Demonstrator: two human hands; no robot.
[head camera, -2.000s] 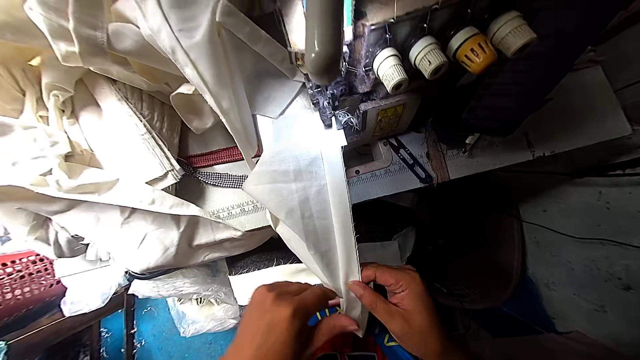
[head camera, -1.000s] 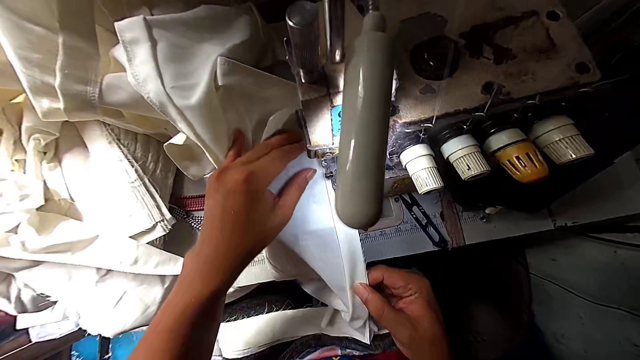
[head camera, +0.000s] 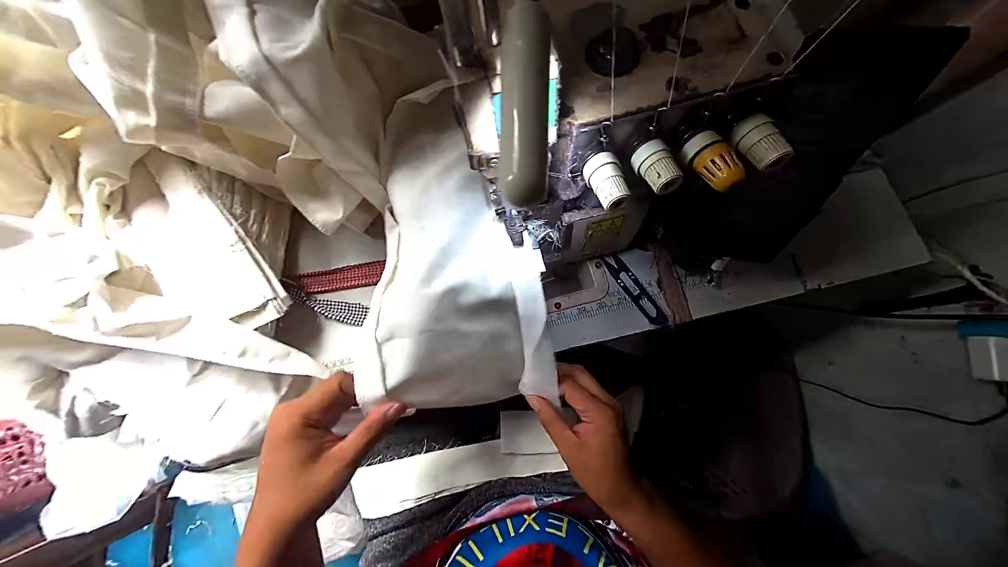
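Observation:
A cream-white fabric piece (head camera: 449, 315) lies flat from the presser foot (head camera: 516, 224) of a serger sewing machine (head camera: 606, 87) down toward my body. My left hand (head camera: 315, 449) pinches its lower left corner, at a seamed edge, between thumb and fingers. At the lower right corner my right hand (head camera: 587, 433) pinches the end of a narrow white strip (head camera: 537, 339) that runs along the fabric's right edge up to the foot. The machine's lamp lights the cloth brightly near the needle, so detail there is washed out.
Heaped cream garments (head camera: 181, 236) fill the left side. Thread snips (head camera: 634, 290) lie on the machine table right of the foot, beside a printed ruler scale (head camera: 587, 313). Tension knobs (head camera: 660, 167) line the machine front. A red woven strip (head camera: 342, 277) pokes out left of the fabric.
My left hand has come down from beside the presser foot to the fabric's lower left corner. The cloth, a narrow tapering shape before, is now spread wider. My right hand still pinches the lower right.

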